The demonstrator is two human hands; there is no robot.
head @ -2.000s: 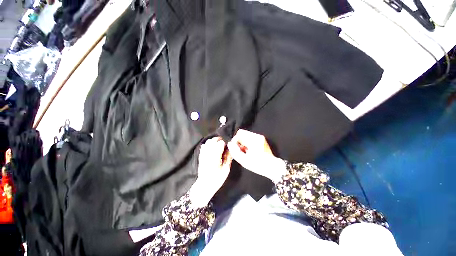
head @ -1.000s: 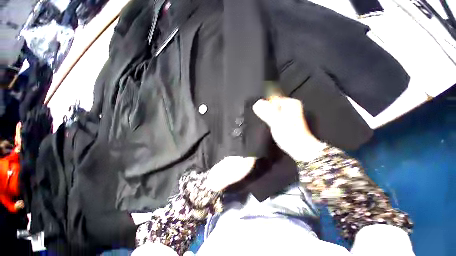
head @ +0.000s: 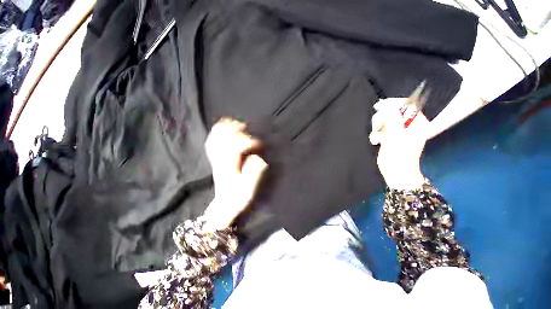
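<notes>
A large black suit jacket (head: pixel 326 157) lies spread in front of me, with two slanted pocket lines on its front and a sleeve (head: pixel 386 27) across the top right. My left hand (head: pixel 234 163) is at the jacket's middle, fingers curled at its cloth and edge; blur hides the exact grip. My right hand (head: pixel 400 136) is at the jacket's right side, closed around small red thread snips (head: pixel 411 108) whose metal points stick up and out. Whether the right hand also touches cloth cannot be told.
More black garments (head: pixel 36 223) lie at left with hanger hooks. A white table surface (head: pixel 501 54) shows at right, with black hangers (head: pixel 507 15) and a thin cord at the top right. Blue floor (head: pixel 483 199) lies at lower right. A brown table edge runs at upper left.
The jacket front with its buttons has been turned over, and the slanted pocket now lies more central. My right hand has moved right, with the snips now showing. My left hand has moved left and up.
</notes>
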